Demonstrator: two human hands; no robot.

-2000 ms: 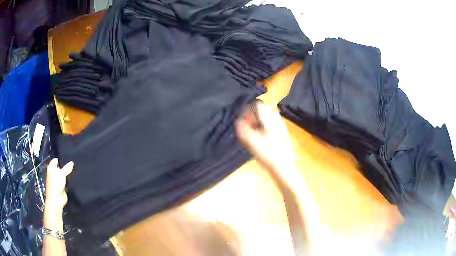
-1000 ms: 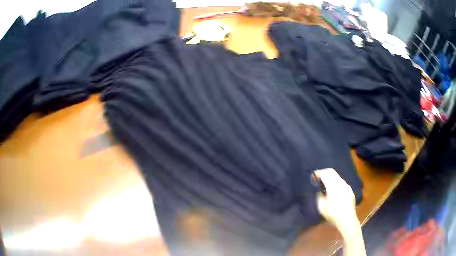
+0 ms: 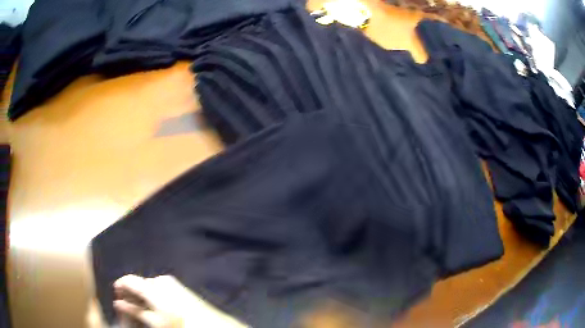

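Observation:
Black trousers [image 3: 276, 224] lie blurred across the lower middle, partly over a stack of rippled black trousers [image 3: 385, 128]. My right hand [image 3: 154, 302], judging by its forearm slanting in from the lower right, is at their lower left part. Its fingers are curled on the dark cloth near the left edge. Blur hides any tool in it. A thin skin-toned strip at the cloth's lower left edge may be part of my left hand; it is too cut off and blurred to tell. A brownish blur at the bottom middle is unclear.
Folded black trousers [image 3: 135, 32] lie at the upper left. More black trousers [image 3: 507, 128] lie at the right. A pale yellowish item [image 3: 343, 13] is at the top. The glossy orange-brown tabletop [image 3: 83, 154] shows at left; its edge curves along the lower right.
The view has swung from the left piles to the right-hand ones. My right hand has moved from the stack's right lower end to the lower left, and trousers now spread across the stack's near part.

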